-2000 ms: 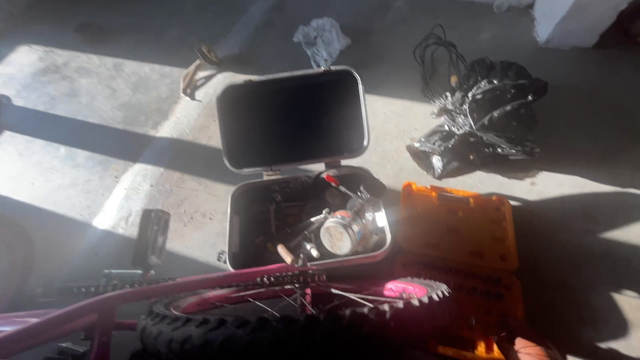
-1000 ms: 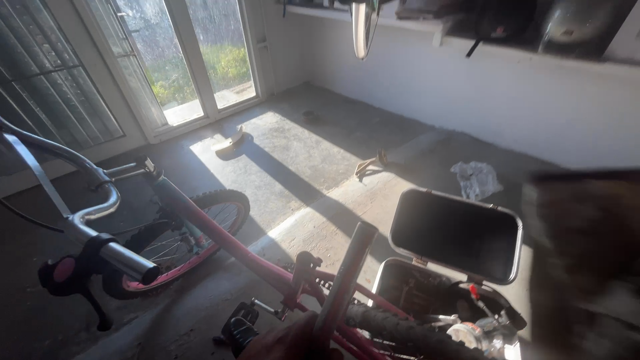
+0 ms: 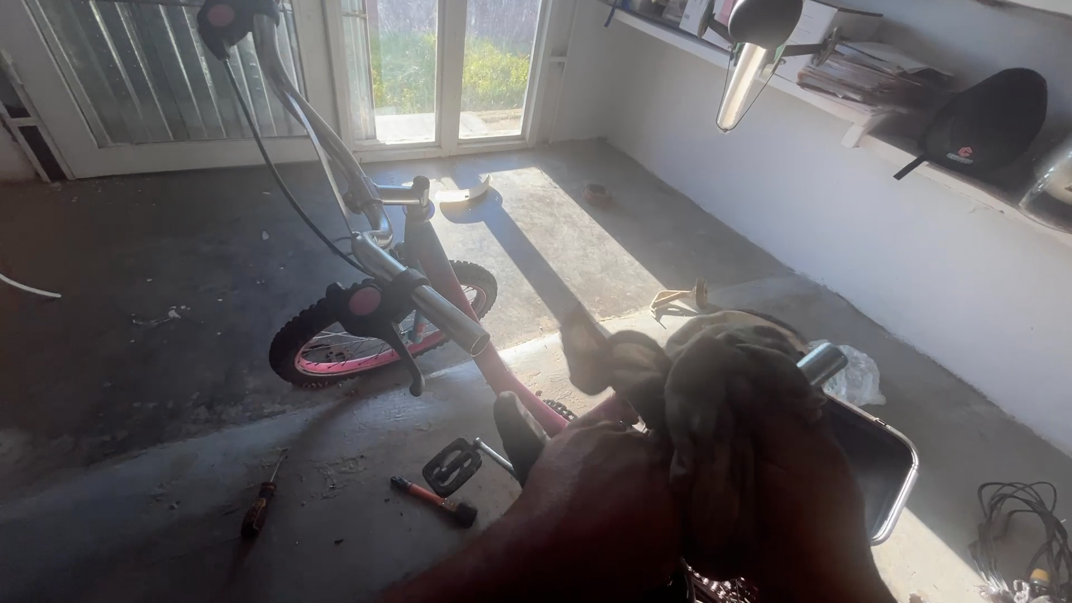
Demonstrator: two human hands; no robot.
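A pink bicycle frame (image 3: 507, 378) runs from the handlebar (image 3: 435, 308) down to my hands. My left hand (image 3: 586, 469) is closed near the rear part of the frame; what lies inside its fingers is hidden. My right hand (image 3: 779, 452) grips a dark cloth rag (image 3: 724, 368), wrapped about a metal tube whose shiny end (image 3: 822, 363) sticks out on the right. The front wheel (image 3: 385, 327) rests on the floor beyond. A pedal (image 3: 452, 466) shows left of my left hand.
A screwdriver (image 3: 259, 507) and an orange-handled tool (image 3: 433, 500) lie on the concrete floor. Behind my right hand is the open case lid (image 3: 900, 494), with a clear plastic bag (image 3: 858, 374) beyond. Black cables (image 3: 1017, 532) lie at right. A bicycle seat (image 3: 764, 20) is near the shelf (image 3: 800, 96).
Both my hands and the rag are now at the bicycle frame; one second ago only one hand showed, low at the frame. The view has swung toward the glass door.
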